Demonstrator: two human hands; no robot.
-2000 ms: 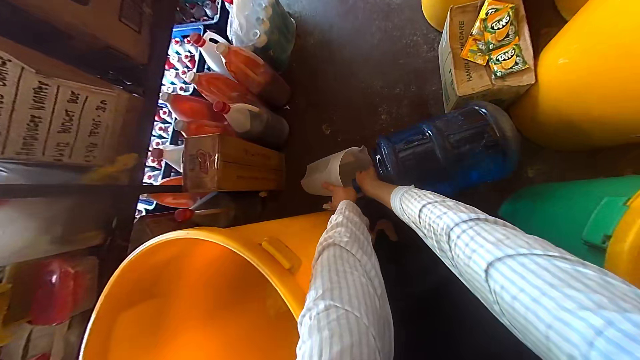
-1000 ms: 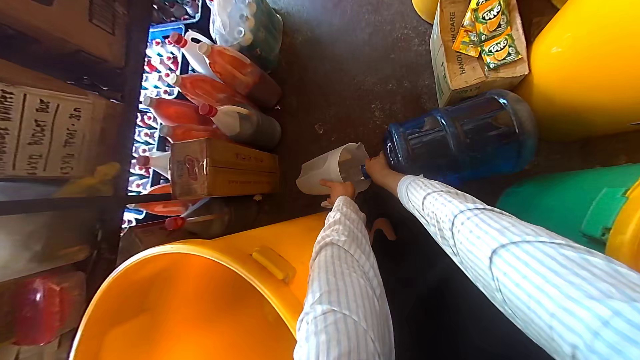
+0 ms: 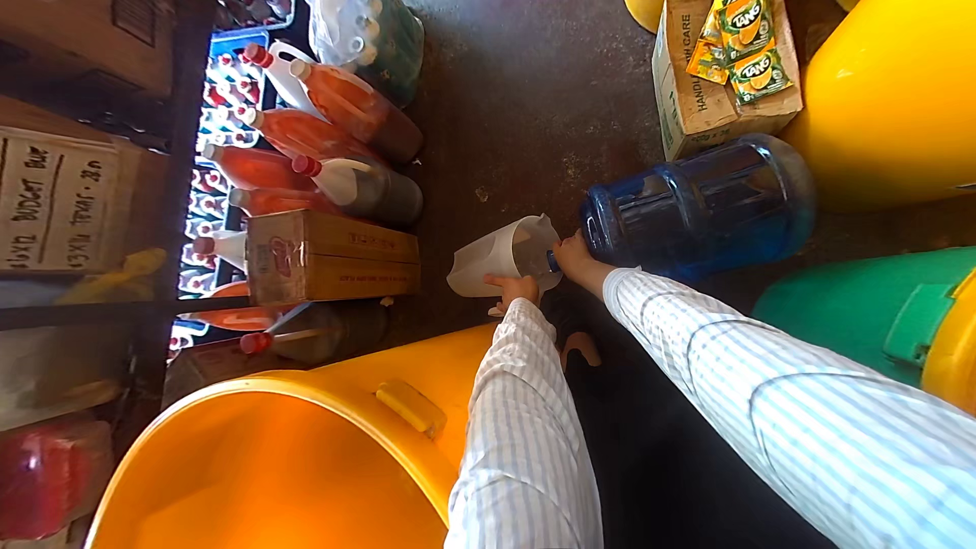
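Observation:
A translucent white plastic jug (image 3: 488,259) is at the middle of the head view, its open mouth toward the right. My left hand (image 3: 518,291) grips it at its lower side. My right hand (image 3: 576,255) holds the neck of a large blue water bottle (image 3: 701,206), which lies across the view with its blue-rimmed mouth at the jug's opening. Whether liquid flows between them cannot be told. Below my left hand, a curved tan thing (image 3: 582,349), perhaps a sandal strap, shows against dark cloth.
A big orange barrel (image 3: 290,381) opens at the lower left. Bottles of red liquid (image 3: 362,103) and a carton (image 3: 358,259) stand left. At right are a carton (image 3: 709,114) with drink sachets (image 3: 755,72), a yellow barrel (image 3: 892,107) and a green container (image 3: 854,305). Shelves hold boxes (image 3: 61,202) far left.
The bottle's mouth and my right hand show more clearly beside the jug's opening than two seconds ago. Both hands keep their holds. The view has shifted slightly.

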